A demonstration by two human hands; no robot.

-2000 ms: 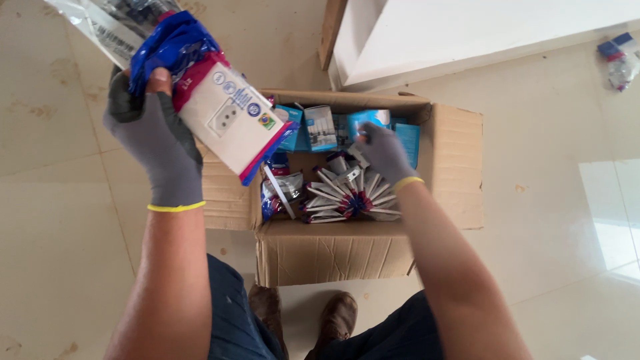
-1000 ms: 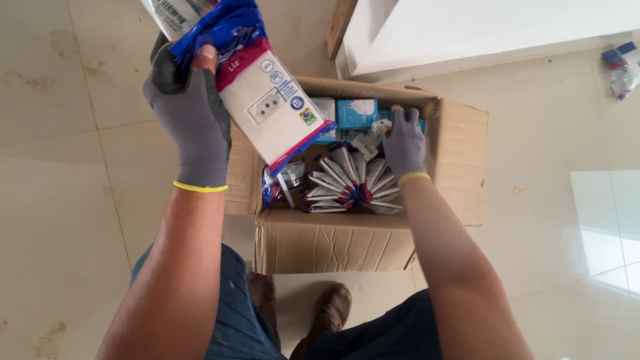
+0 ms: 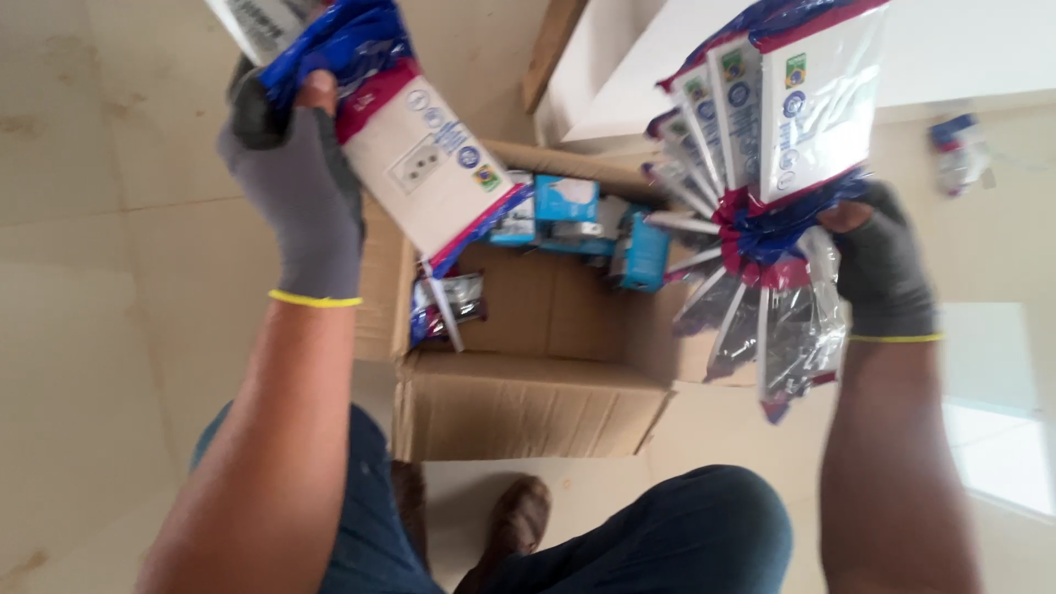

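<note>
Both my hands wear grey gloves with dark palms and yellow cuffs. My left hand (image 3: pixel 293 181) grips the blue top of a plastic-wrapped white power outlet plate (image 3: pixel 425 165), with another clear wrapper above it. On the right, my right hand (image 3: pixel 879 256) holds a fanned bundle of packaged white plates (image 3: pixel 751 206) by its blue and magenta wrappers, gathered at the middle. Between and below the hands stands an open cardboard box (image 3: pixel 536 408). Inside it, small blue and white boxes (image 3: pixel 565 200) line the far side, and a wrapped packet (image 3: pixel 458 297) lies at the left.
A white structure (image 3: pixel 742 66) with a wooden piece (image 3: pixel 554 54) at its corner stands beyond the box. A small plastic packet (image 3: pixel 959 154) lies on the tiled floor (image 3: pixel 99 330) at the right. My boots (image 3: pixel 524 511) are just this side of the box.
The fanned bundle, inside the box earlier, is now in my right hand, lifted out to the right. My left hand still holds its outlet package.
</note>
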